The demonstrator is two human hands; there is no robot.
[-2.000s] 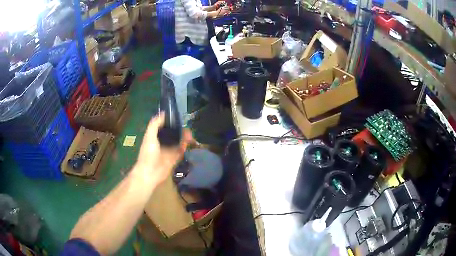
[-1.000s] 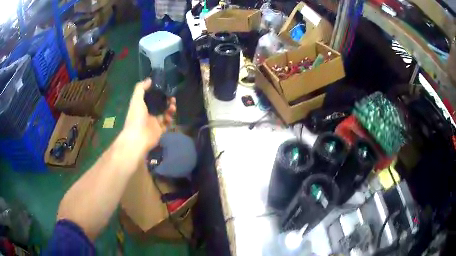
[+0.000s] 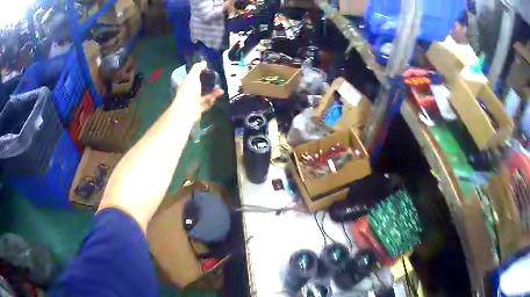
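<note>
My left hand is stretched far forward over the aisle, left of the bench. It holds a black speaker body, seen nearly end-on and partly hidden by the fingers. Two black cylindrical speakers stand upright on the white bench. Several more black cylinders with open tops stand at the bottom edge, blurred and partly cut off. My right hand is not in view.
An open cardboard box of red parts and green circuit boards lie at the right. A floor box holds a grey round thing. Blue crates stand left. A person stands ahead; another shows behind the right shelving.
My left hand, holding the black speaker, has reached farther forward and up. The view has shifted, so the standing cylinders sit lower and more shelving shows at the right.
</note>
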